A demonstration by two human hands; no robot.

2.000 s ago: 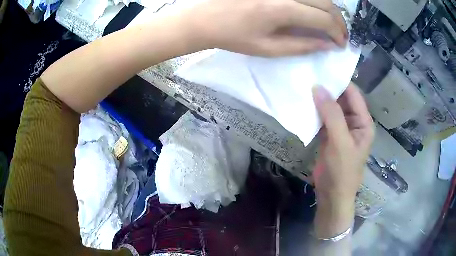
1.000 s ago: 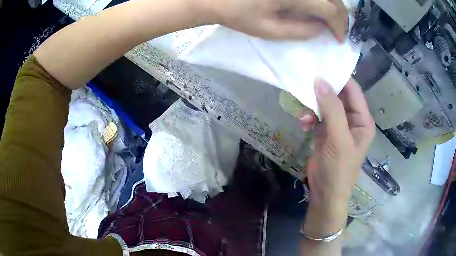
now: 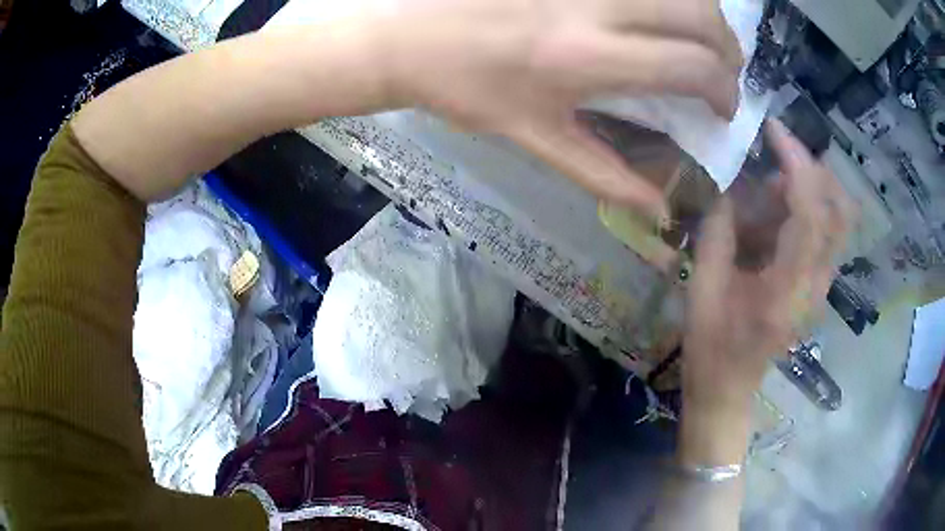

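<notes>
A white fabric piece (image 3: 732, 140) shows at the upper right, mostly behind my left hand, with a pointed corner hanging toward my right hand. My left hand (image 3: 580, 78) reaches across the top, palm down, thumb spread from the fingers; the fingers overlap the fabric, but whether they grip it is unclear. My right hand (image 3: 762, 264) is blurred, just below and right of the fabric's corner, thumb and fingers apart, with no fabric seen between them. The sewing machine's metal parts (image 3: 876, 119) are at the right. The needle area is hidden or too blurred to tell.
A ragged-edged white stack (image 3: 399, 322) hangs at the table edge (image 3: 456, 213). A white heap (image 3: 187, 342) with a tan tag (image 3: 244, 274) lies left by a blue rim (image 3: 259, 228). A shiny metal part (image 3: 813, 375) is at lower right, and a plaid apron (image 3: 363, 456) below.
My right hand has let go of the fabric's lower edge and moved right. My left thumb has spread away from the fingers. The fabric has moved up and right, and less of it shows.
</notes>
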